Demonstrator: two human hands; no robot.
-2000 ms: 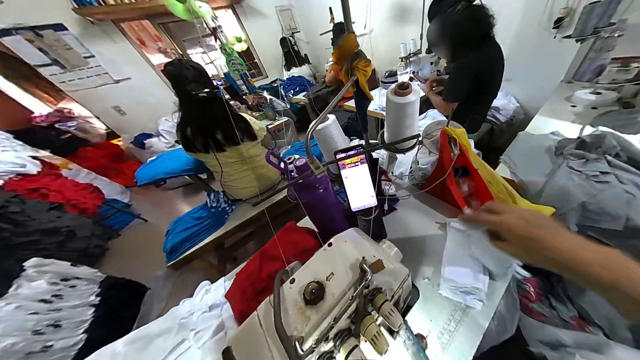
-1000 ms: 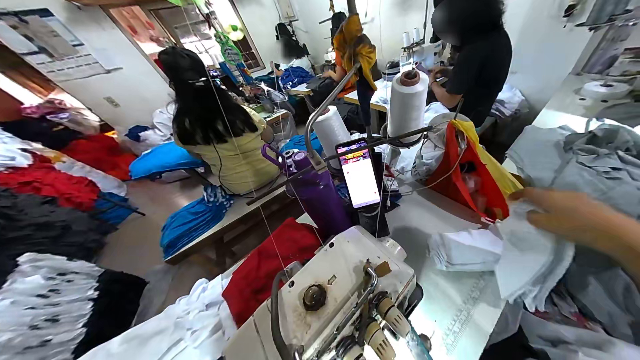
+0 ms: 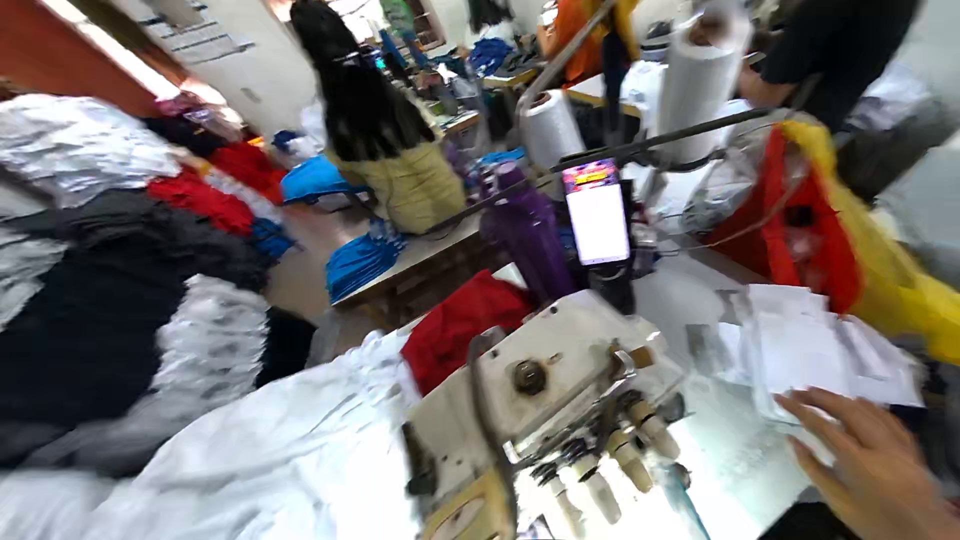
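My right hand point(image 3: 862, 450) reaches in from the lower right, fingers spread, its fingertips at the lower edge of a stack of white fabric pieces point(image 3: 802, 345) on the machine table. Whether it grips a piece cannot be told. Left of it stands an off-white industrial sewing machine point(image 3: 532, 375) with several tension knobs. Behind the machine are a lit smartphone point(image 3: 597, 217) on a holder and a purple bottle point(image 3: 529, 232). Red cloth point(image 3: 465, 326) lies against the machine's back, and white fabric point(image 3: 285, 442) spreads to its left. My left hand is out of view.
Thread cones point(image 3: 701, 82) stand behind the phone. A red bag point(image 3: 810, 217) with yellow cloth point(image 3: 892, 255) sits beyond the white pieces. Heaps of black fabric point(image 3: 97, 300) lie at left. A person in a yellow top point(image 3: 412, 184) sits ahead; others are farther back.
The view has swung left and down. My right hand has moved nearer along the table, below the white pieces; one second ago it was holding a white piece beside the red bag.
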